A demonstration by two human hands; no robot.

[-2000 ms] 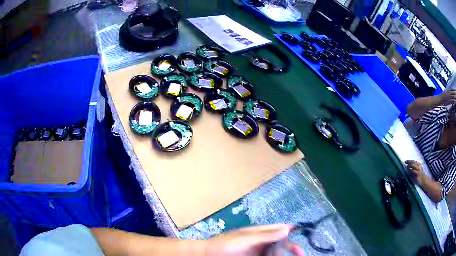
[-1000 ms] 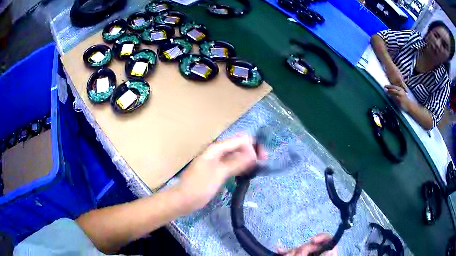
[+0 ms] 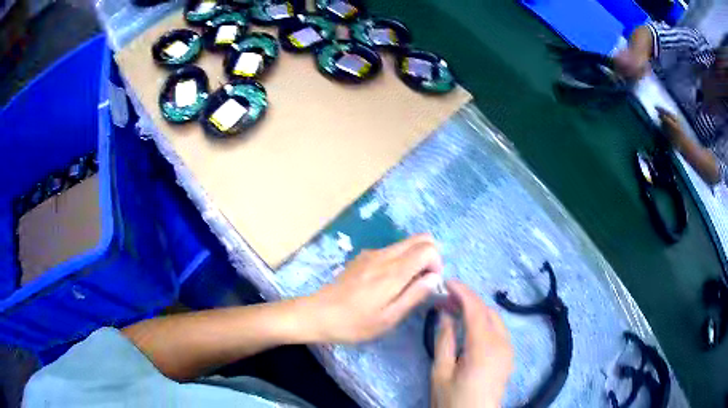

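A black headband (image 3: 561, 339) curves over the plastic-covered bench, with its forked yoke at the upper end. Its other end runs to my hands. My left hand (image 3: 383, 291) pinches a small part at that end, between thumb and fingertips. My right hand (image 3: 472, 347) holds the same end from the right, its fingertips touching my left ones. The fingers hide what exactly is pinched. Both hands look bare.
Open ear cups (image 3: 349, 61) with green boards lie on a cardboard sheet (image 3: 319, 159). A blue tote (image 3: 112, 231) stands at left. More headband pieces (image 3: 642, 374) lie at lower right. Part-built headsets (image 3: 662, 195) sit on the green belt (image 3: 551, 151). A person's hand (image 3: 635, 52) reaches over it.
My hands have come together at one end of the headband, which has shifted and turned. The view has shifted. The person opposite now reaches over a headset on the belt.
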